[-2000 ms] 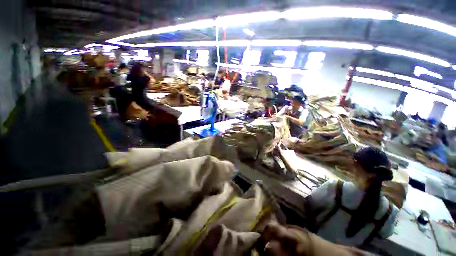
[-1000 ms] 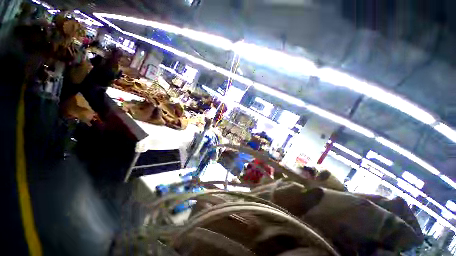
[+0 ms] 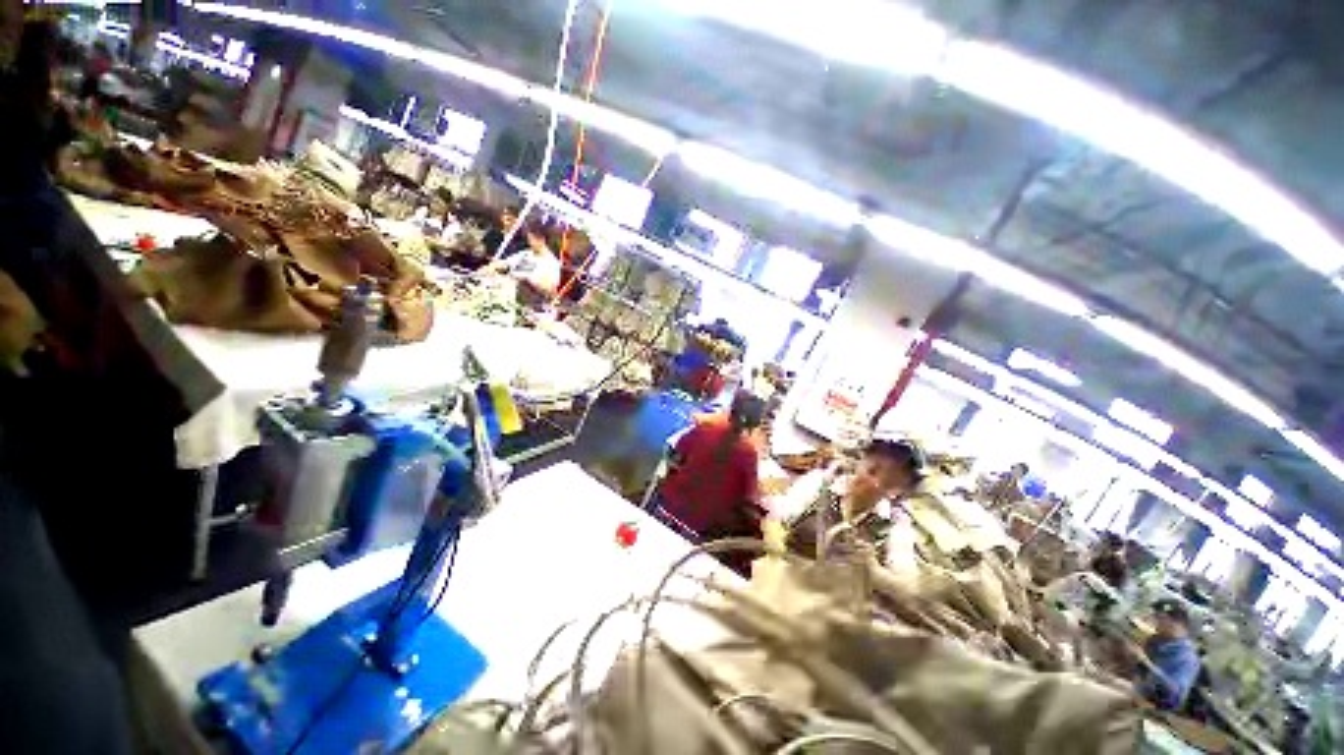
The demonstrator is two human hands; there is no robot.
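A heap of beige-brown bags (image 3: 884,679) with thin looped straps (image 3: 649,627) fills the lower right, close in front of me. Its lower part is cut off by the picture's edge. To its left a blue bench press (image 3: 386,649) with a flat blue base and an upright arm stands on a white table (image 3: 546,546). Neither my left hand nor my right hand shows, so I cannot see whether they touch the bags.
Brown bags (image 3: 266,273) lie heaped on a white-covered table (image 3: 258,369) at the upper left. A person in red (image 3: 712,475) and a person in blue (image 3: 678,406) are beyond the press. Another person (image 3: 870,494) is behind the bags. A small red object (image 3: 627,534) lies on the press table.
The view has moved closer to the blue press, which now looks larger at the lower left. The hand seen at the bottom two seconds ago is out of view. The looped straps now stand right of the press.
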